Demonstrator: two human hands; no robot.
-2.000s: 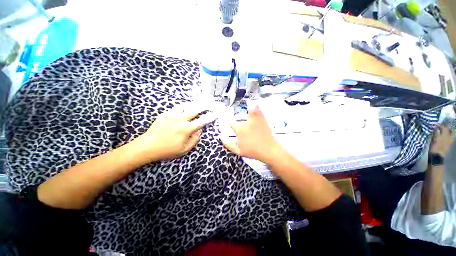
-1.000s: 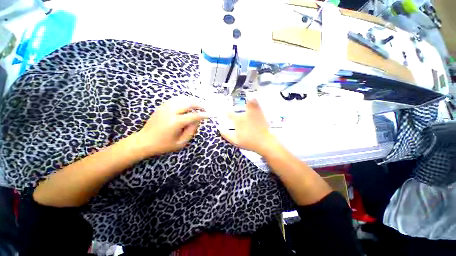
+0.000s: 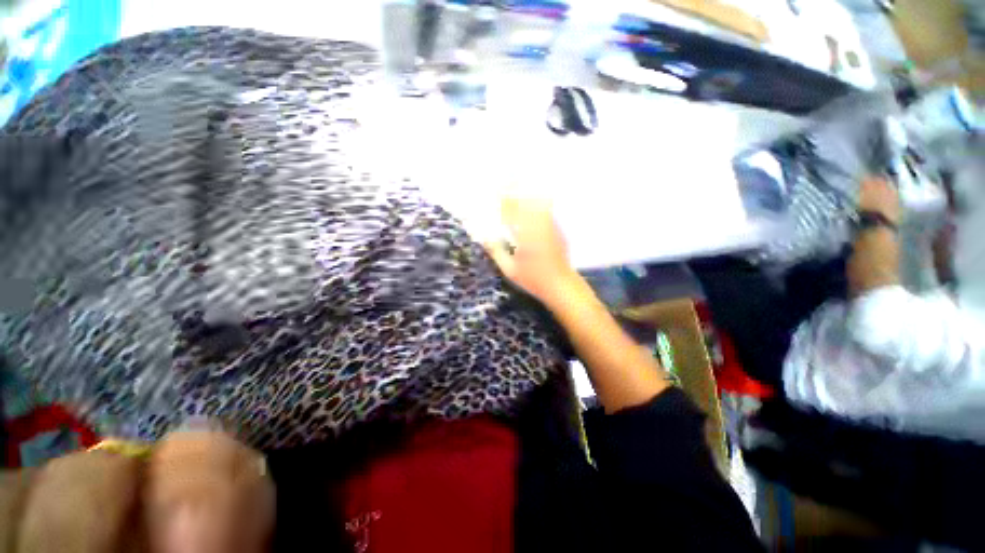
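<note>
The leopard-print cloth [image 3: 356, 356] is spread over the left of the white table [image 3: 659, 184] and hangs over its front edge. My right hand [image 3: 529, 246] is at the cloth's right edge on the table, blurred; whether it grips anything does not show. My left hand [image 3: 162, 491] is large and blurred at the bottom left, close to the camera and cut off by the picture's edge; its fingers look bent. The machine's needle area [image 3: 459, 81] is blurred at the top, beyond the cloth.
Black scissor handles [image 3: 572, 110] lie on the table behind my right hand. An open cardboard box [image 3: 691, 362] stands below the table's front edge. Something red [image 3: 432, 486] is at my lap. Another person's forearm [image 3: 873, 243] and white sleeve are at the right.
My left hand has left the cloth near the needle and come back low and close to the camera. The view has shifted, with table and machine higher in the picture. My right hand stays by the cloth's edge.
</note>
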